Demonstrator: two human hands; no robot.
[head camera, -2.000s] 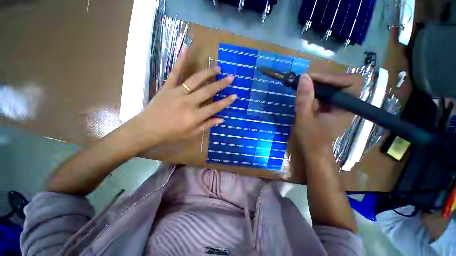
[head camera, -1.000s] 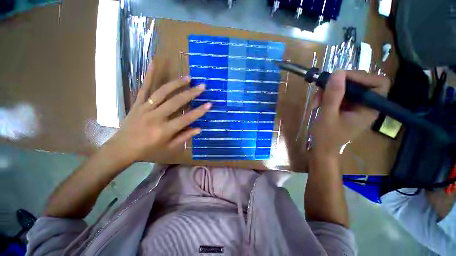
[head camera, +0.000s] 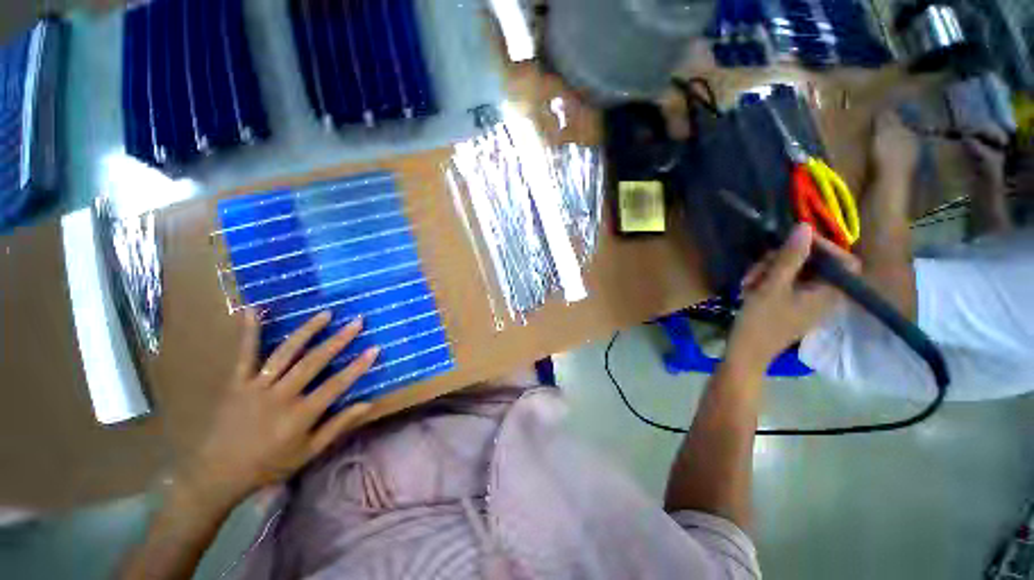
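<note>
The blue solar cell panel (head camera: 363, 266) with silvery lines lies flat on the brown board (head camera: 425, 181). My left hand (head camera: 284, 397) lies with spread fingers on the panel's lower left part, holding nothing up. My right hand (head camera: 794, 295) grips the black soldering iron (head camera: 862, 297) over the dark pouch at the right. The iron's tip points up and left, and its cable loops down to the right. Wire ends stick out at the panel's left edge.
Ribbon bundles (head camera: 499, 227) and a white bar (head camera: 550, 215) lie right of the panel; another white bar (head camera: 102, 323) lies left. Dark cell stacks (head camera: 193, 79) are behind. Yellow sponge (head camera: 641, 207), red-yellow-handled scissors (head camera: 825, 202) and another person's arm (head camera: 895, 204) are at right.
The view has swung to the right. My right hand has carried the iron away from the panel to the right, over the dark pouch. My left hand now rests lower on the panel.
</note>
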